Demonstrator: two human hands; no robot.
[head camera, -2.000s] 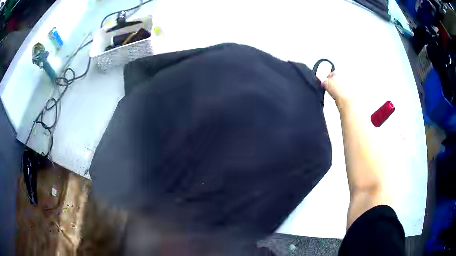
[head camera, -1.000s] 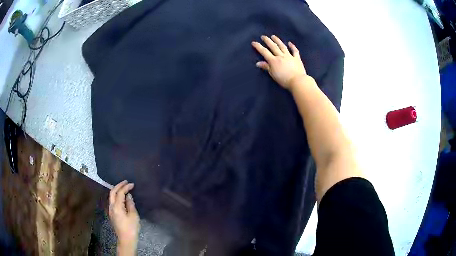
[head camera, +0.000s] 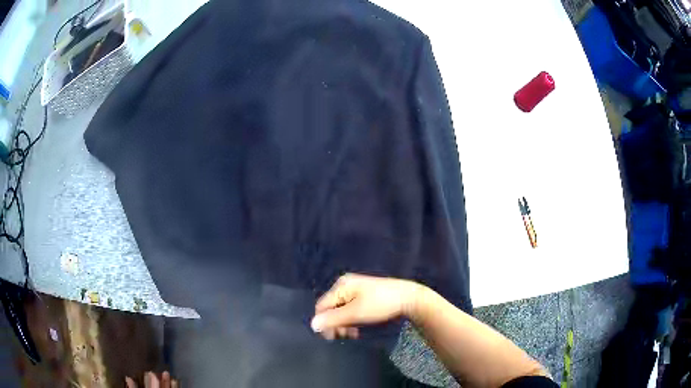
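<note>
The dark jacket lies spread over the white table, its lower part blurred and hanging over the front edge. My right hand is over the jacket's lower part with its fingers curled and pinched together at the cloth; whether it grips the fabric or a thread is too fine to tell. My left hand is cut off by the bottom edge at the lower left; only its fingertips show, beside the blurred cloth.
A red thread cone and thread snips lie on the table at the right. A white basket with dark items stands at the upper left, cables beside it. Blue bins and dark clothes are beyond the right edge.
My right hand has moved from the jacket's upper right down to its lower part, its fingers now curled. My left hand has moved down, mostly out of view. The snips now show.
</note>
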